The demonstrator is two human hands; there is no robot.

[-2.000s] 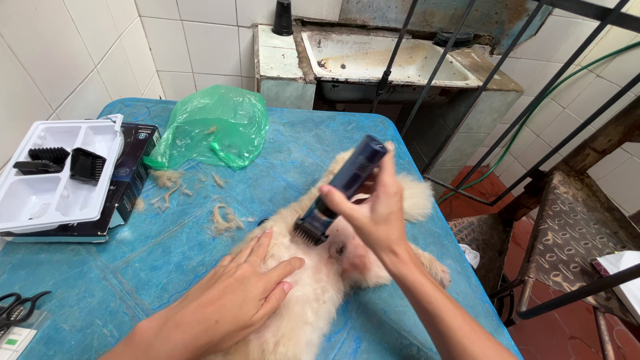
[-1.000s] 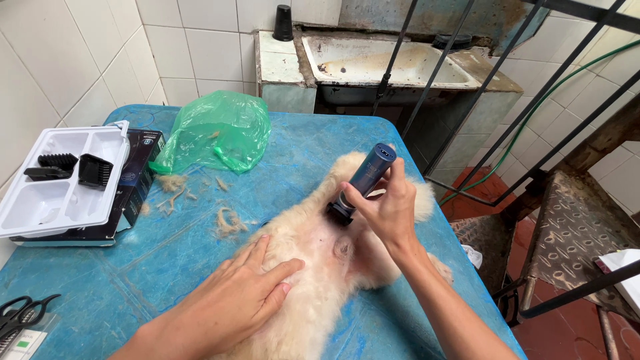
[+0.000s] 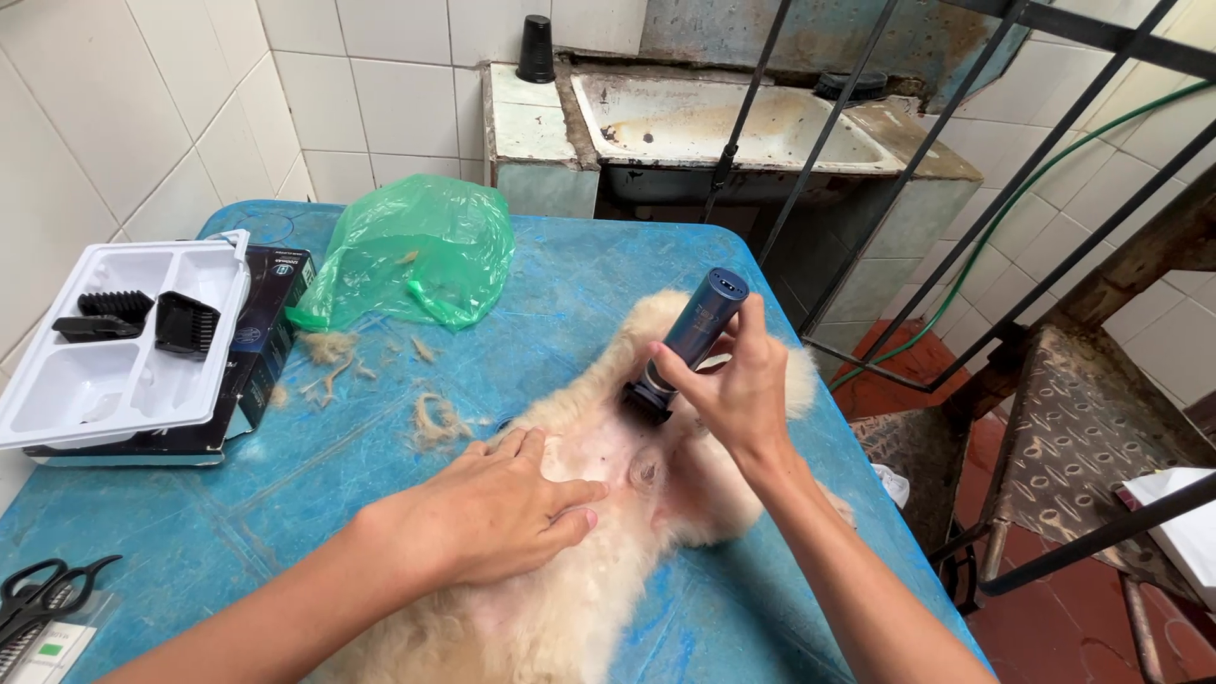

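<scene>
A cream-furred animal, apparently a dog (image 3: 560,608), lies belly up on the blue table (image 3: 380,494); its head is out of view. My left hand (image 3: 484,513) rests on its side with fingers spread, holding nothing. My right hand (image 3: 741,380) grips a blue cordless hair clipper (image 3: 703,318) from the right. The clipper stands tilted, its black comb end (image 3: 648,401) against the skin of the belly near a hind leg. Pink skin shows between both hands. Loose tufts of cut fur (image 3: 437,421) lie on the table left of the animal.
At the left, a white plastic tray (image 3: 90,380) with black guide combs (image 3: 186,323) sits on a dark box (image 3: 271,332). A green plastic bag (image 3: 418,237) lies behind the fur. Thinning scissors (image 3: 47,598) are front left. Black metal bars (image 3: 826,133) rise beyond the table's right edge, before a sink (image 3: 741,123).
Over the two seconds, my right hand has turned the clipper more upright and moved its comb end from the middle of the belly toward the hind leg. My left hand has stayed about in place.
</scene>
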